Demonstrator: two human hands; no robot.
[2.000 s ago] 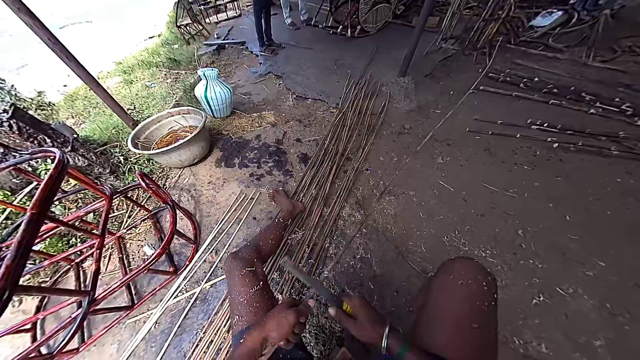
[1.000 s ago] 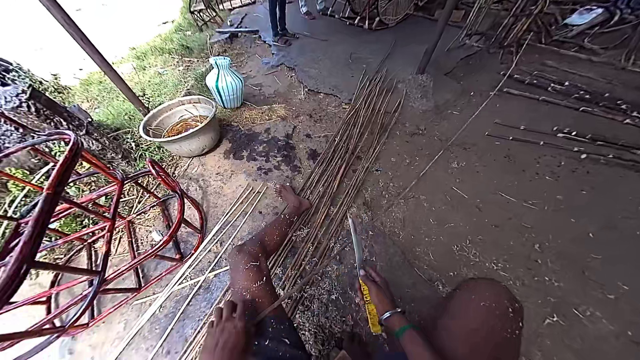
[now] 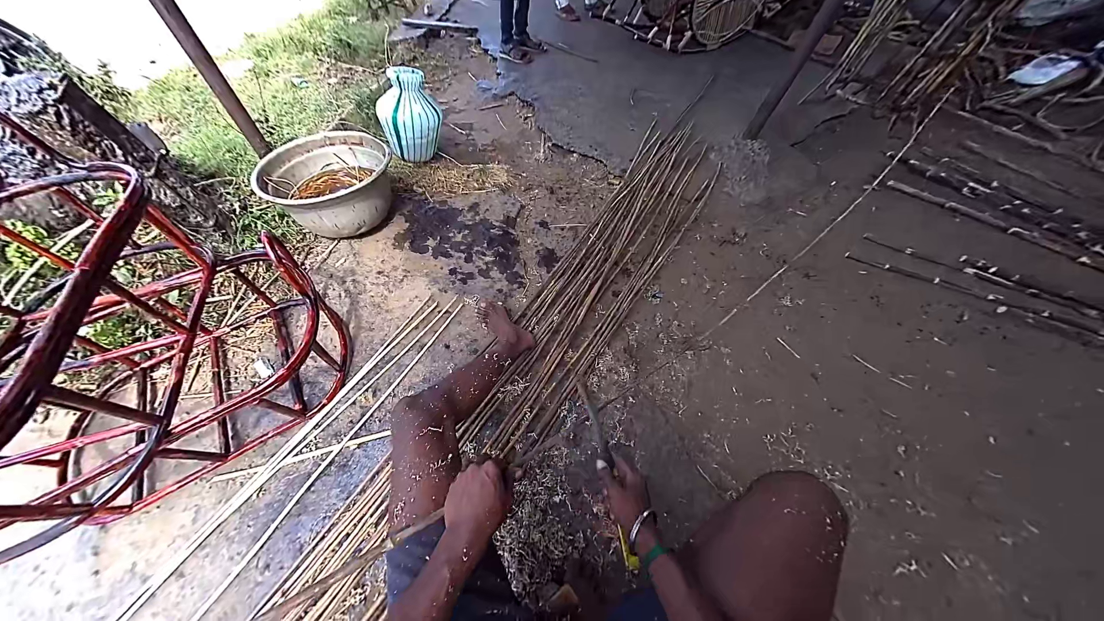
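Note:
My left hand (image 3: 476,500) is closed around a cane (image 3: 354,565), which slants back past my thigh to the lower left. In my right hand (image 3: 625,500) is a long knife (image 3: 592,418), its blade pointing up and forward; part of its yellow handle shows below the fist. A metal bangle and a green band circle that wrist. A bundle of thin brown canes (image 3: 595,276) lies on the ground beneath my bent leg. Pale peeled canes (image 3: 345,401) lie left of the leg. Shavings (image 3: 543,535) cover the ground between my legs.
Red-brown cane frames (image 3: 194,345) stand at left. Behind them are a plastic basin (image 3: 336,216) with coiled strips and a striped pot (image 3: 410,116). Dark poles (image 3: 992,280) lie at right. A post (image 3: 789,69) rises farther back, and a person's legs (image 3: 515,26) show at the top.
My left hand has moved forward from beside my thigh and now grips a cane near the bundle's end. The knife, upright a second ago, now tilts left.

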